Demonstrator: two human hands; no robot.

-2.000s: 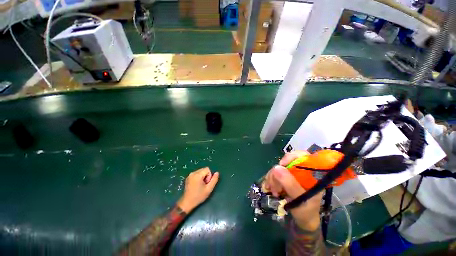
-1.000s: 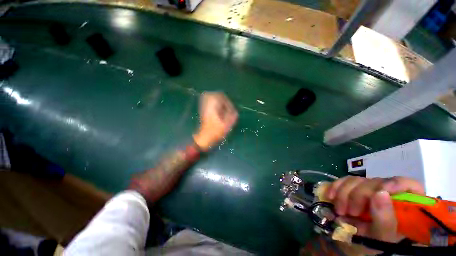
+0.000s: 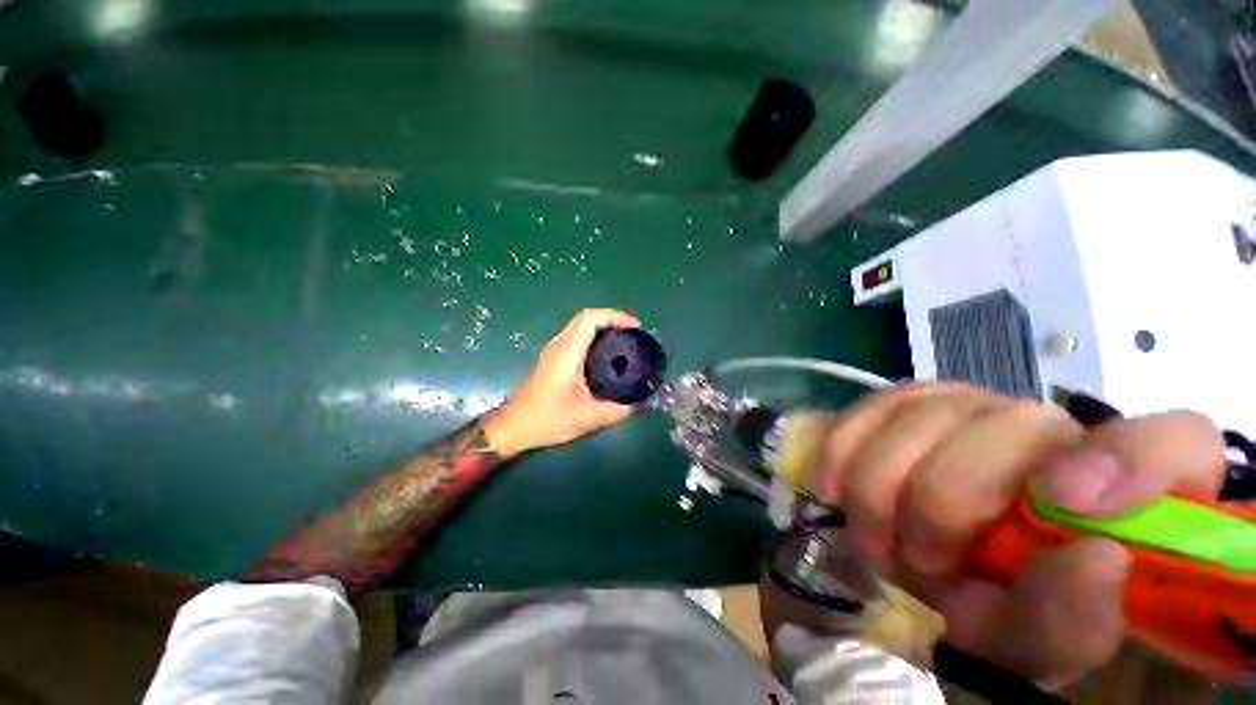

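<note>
My left hand [image 3: 562, 390] holds a black cylindrical housing [image 3: 625, 365] upright over the green belt, its round end with a central hole facing up. My right hand [image 3: 971, 510] is shut around the orange electric screwdriver [image 3: 1191, 606] with its yellow-green lever under the thumb. The silver screwdriver nose [image 3: 703, 420] points left, close beside the housing's right edge; I cannot tell whether they touch. A clear curved feed tube [image 3: 813, 365] runs to the nose. Cream tape [image 3: 795, 452] is near the nose.
Two black housings lie on the green belt [image 3: 276, 296], one at far left [image 3: 59, 114] and one near the post [image 3: 773, 130]. Tiny silver specks [image 3: 475, 324] are scattered mid-belt. A white metal post [image 3: 937, 117] stands at upper right. A white screw feeder [image 3: 1102, 276] stands at right.
My left hand, empty and closed a second ago, now holds a housing. The screwdriver nose has come beside it. The view has turned down, bringing the white feeder more fully into sight.
</note>
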